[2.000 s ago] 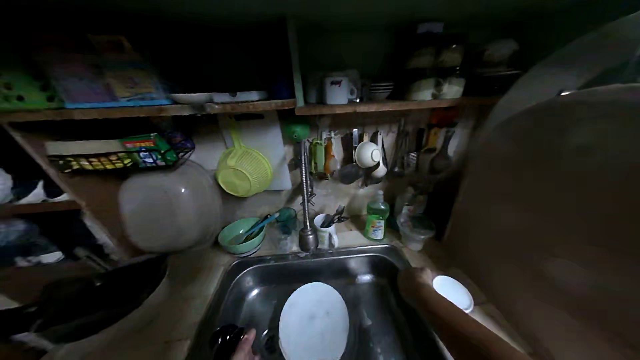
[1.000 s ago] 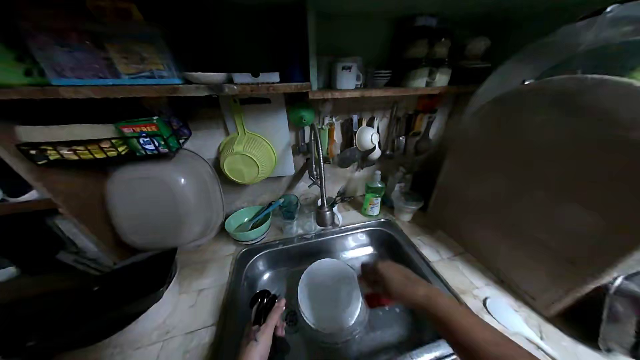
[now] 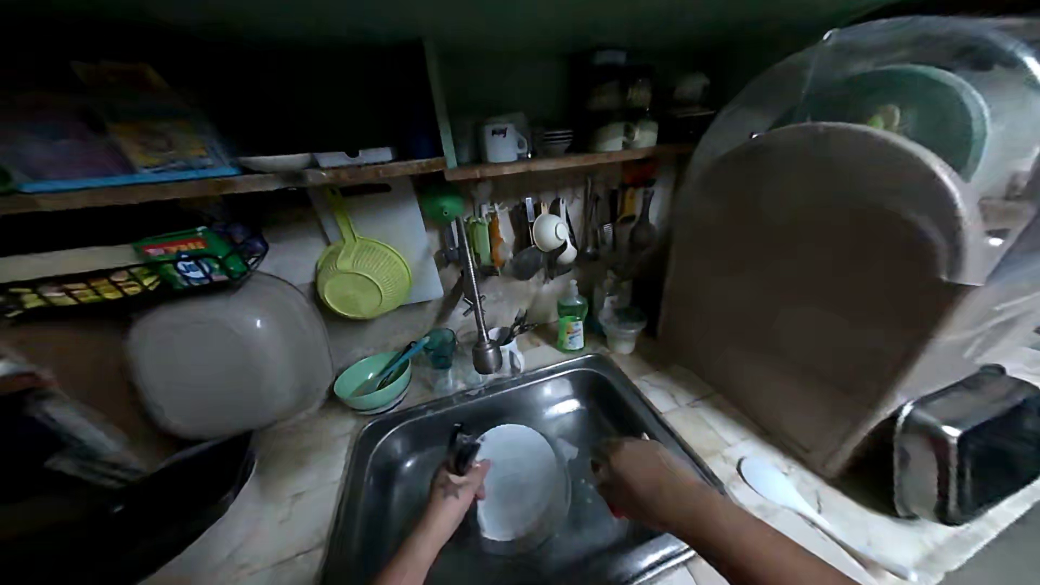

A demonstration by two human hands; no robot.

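Over the stainless steel sink (image 3: 382,487), my left hand (image 3: 459,487) grips a black handle (image 3: 461,451). Beside its fingers is a round, pale pot or pan (image 3: 520,483), low in the basin; whether the handle belongs to it is not fully clear. My right hand (image 3: 638,479), blurred, is right of the pale vessel and apart from it. Its fingers are curled round a small red object (image 3: 615,512), mostly hidden. The faucet (image 3: 486,353) stands at the back rim, with a green dish soap bottle (image 3: 572,317) to its right.
A green bowl (image 3: 374,382) with utensils stands behind the sink's left corner, near a mug (image 3: 510,353) of cutlery. On the right counter lie a white ladle or spoon (image 3: 772,479) and a metal container (image 3: 942,463). A yellow-green strainer (image 3: 363,276) hangs behind.
My right hand was by the white object on the right counter, then came over the sink beside the pale vessel; it is now a little apart from it. The view has shifted to the right.
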